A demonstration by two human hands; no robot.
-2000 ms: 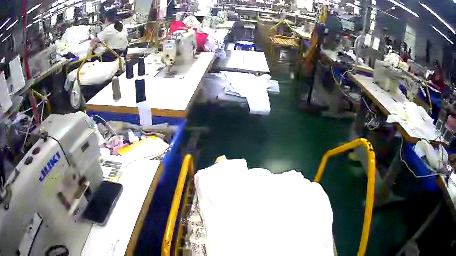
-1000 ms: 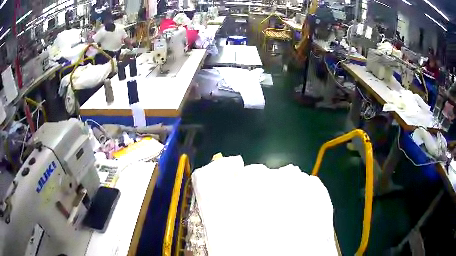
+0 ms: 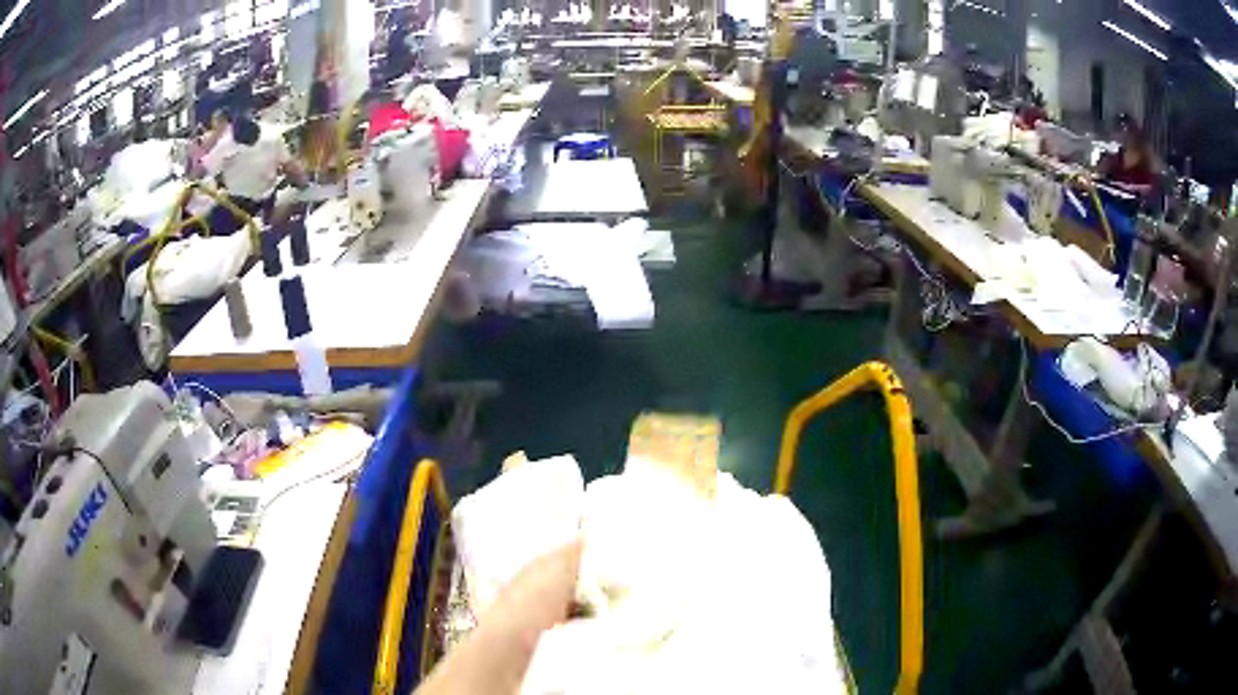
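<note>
A pile of white cloth (image 3: 733,584) lies on the trolley in front of me and is overexposed, so single pieces are hard to tell apart. My left hand (image 3: 536,597) reaches in from the bottom edge, blurred. Its fingers are partly hidden in the cloth at the pile's left part, where it appears to grip a bunched fold. A tan-brown card (image 3: 675,448), probably a bundle ticket, shows at the pile's far edge. My right hand is not in view.
The trolley's yellow tubular rails (image 3: 907,543) rise on both sides of the pile. At left stand a JUKI sewing machine (image 3: 95,543) and a black phone (image 3: 221,597). A white table (image 3: 326,319) is beyond. More machine tables line the right. People are at the far left and right.
My left hand has come into view on the pile. The cloth is disturbed, and the tan-brown card now shows at its far edge. The camera view has shifted, moving the trolley left in the picture.
</note>
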